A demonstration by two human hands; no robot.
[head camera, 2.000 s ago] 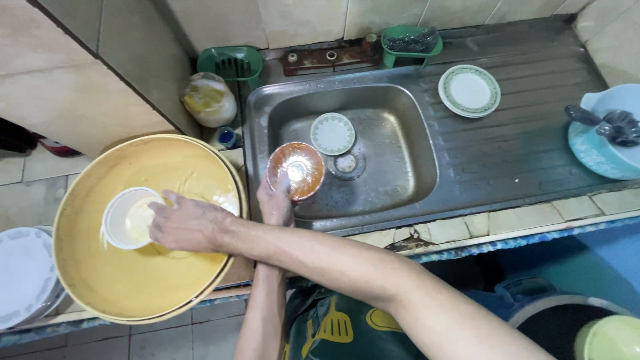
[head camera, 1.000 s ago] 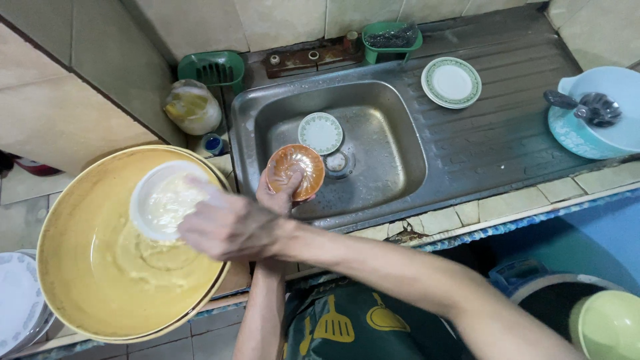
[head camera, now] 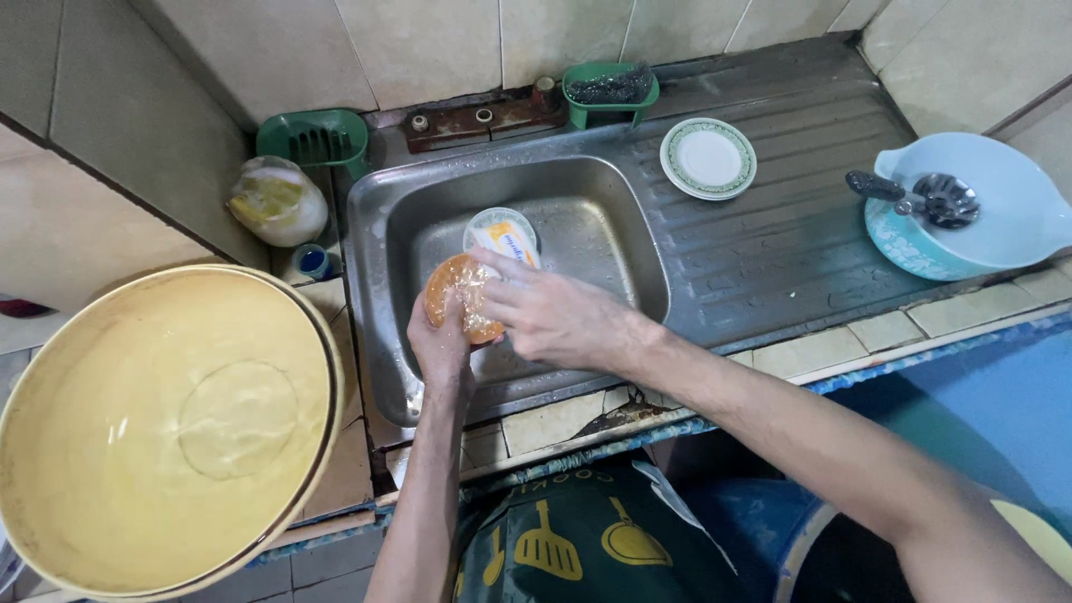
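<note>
Over the stainless steel sink (head camera: 578, 209), my left hand (head camera: 442, 343) grips a small orange bowl (head camera: 456, 289) that looks wet. My right hand (head camera: 544, 310) is at the bowl's right side and holds a white plastic tub (head camera: 507, 243) with an orange and blue print, tipped toward the bowl. Part of the tub is hidden behind my fingers. Beyond it, a small green-rimmed plate (head camera: 494, 219) lies in the sink. A large yellow basin (head camera: 167, 435) with water in it stands left of the sink.
Green-rimmed plates (head camera: 708, 159) lie on the ridged drainboard. At right is a light blue bowl (head camera: 921, 251) with a dark-handled utensil (head camera: 946, 201). Green holders (head camera: 314, 138), one with a dark scrubber (head camera: 615, 86), a plastic bag (head camera: 278, 203) and a blue cap (head camera: 312, 261) line the back and left.
My right hand has moved with the white tub from over the yellow basin to the orange bowl above the sink. The left hand still holds the bowl.
</note>
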